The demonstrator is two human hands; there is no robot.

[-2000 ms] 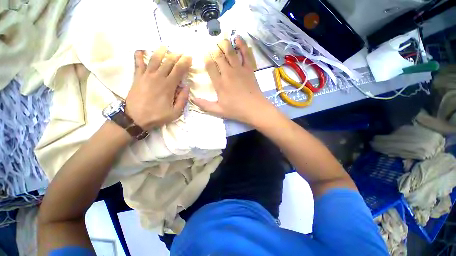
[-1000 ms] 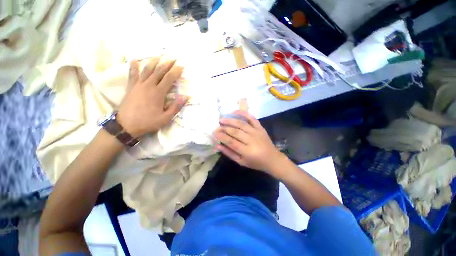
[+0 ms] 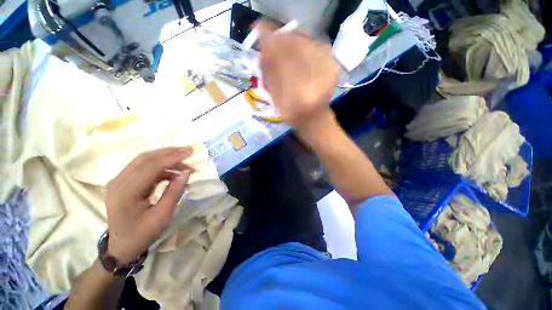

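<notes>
Cream fabric (image 3: 66, 181) lies in loose folds on the table and hangs over its front edge. My left hand (image 3: 142, 197) is on its right part, with thumb and fingertips pinched on the fabric's edge. My right hand (image 3: 299, 75) is blurred and raised over the scissors. A small white strip or item (image 3: 288, 26) shows by its fingers; whether it is held is unclear. The scissors' yellow handle (image 3: 257, 102) is partly visible, and only a bit of red shows. The sewing machine (image 3: 130, 63) stands at the upper left, its needle area unclear.
White cut strips (image 3: 221, 57) lie behind the scissors, beside a dark tray (image 3: 242, 19). A white holder (image 3: 357, 39) with a green item stands at the table's right end. More strips (image 3: 15, 242) lie far left. Blue crates (image 3: 427, 175) with beige pieces are at the right.
The view has shifted right. My right hand has moved from the fabric by the table's front edge up over the scissors. My left hand has gone from flat to pinching the fabric nearer the edge.
</notes>
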